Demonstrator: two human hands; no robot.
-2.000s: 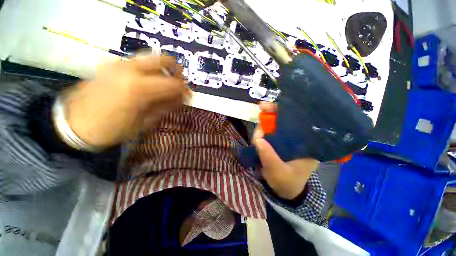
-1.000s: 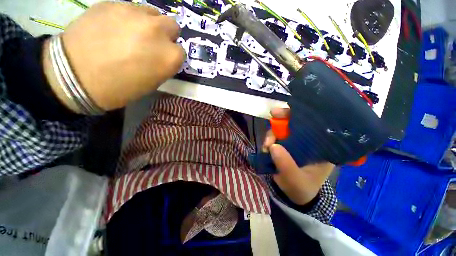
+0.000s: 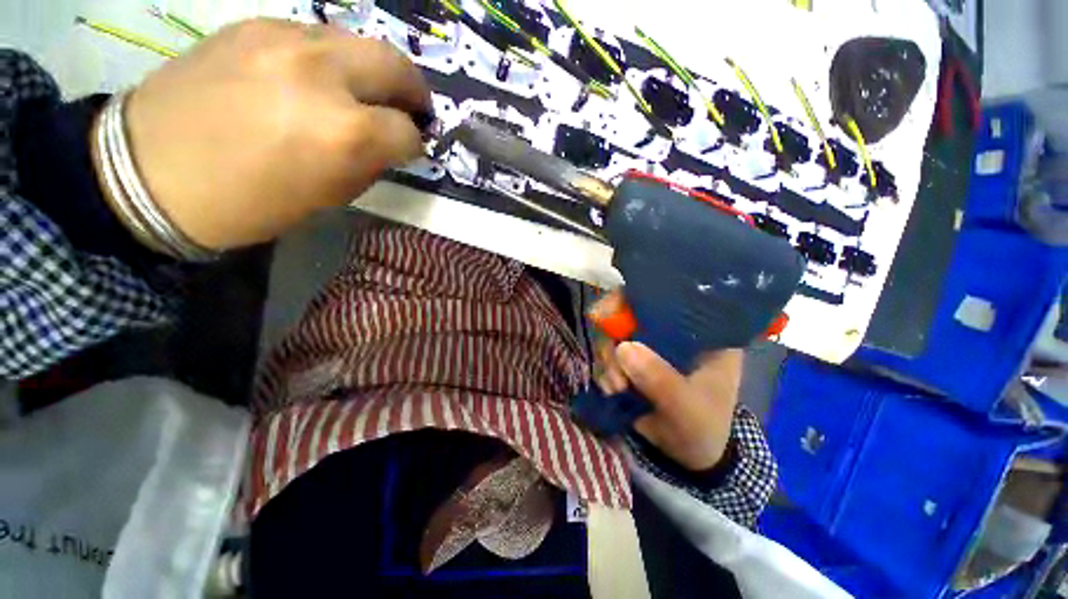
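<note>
My right hand grips the dark blue-grey soldering gun by its handle, near the orange trigger. The gun's barrel points left, its dark end close to my left fingertips, over the near row of white-and-black electrical units. My left hand, with silver bangles at the wrist, reaches over the left end of that row. Its thumb and finger are close together at a unit; whether they hold a wire is hidden. Yellow-green wires stand out from the far row.
The units sit in black strips on a white board with a pale front edge. A dark brown dish is at its far right. Red handles lie beside the board. Blue bins stand at the right. More yellow-green wires show beyond my left hand.
The gun has moved left and its tip has come down from the far row to my left fingertips. My left hand first moved up over the units, then stayed nearly in place.
</note>
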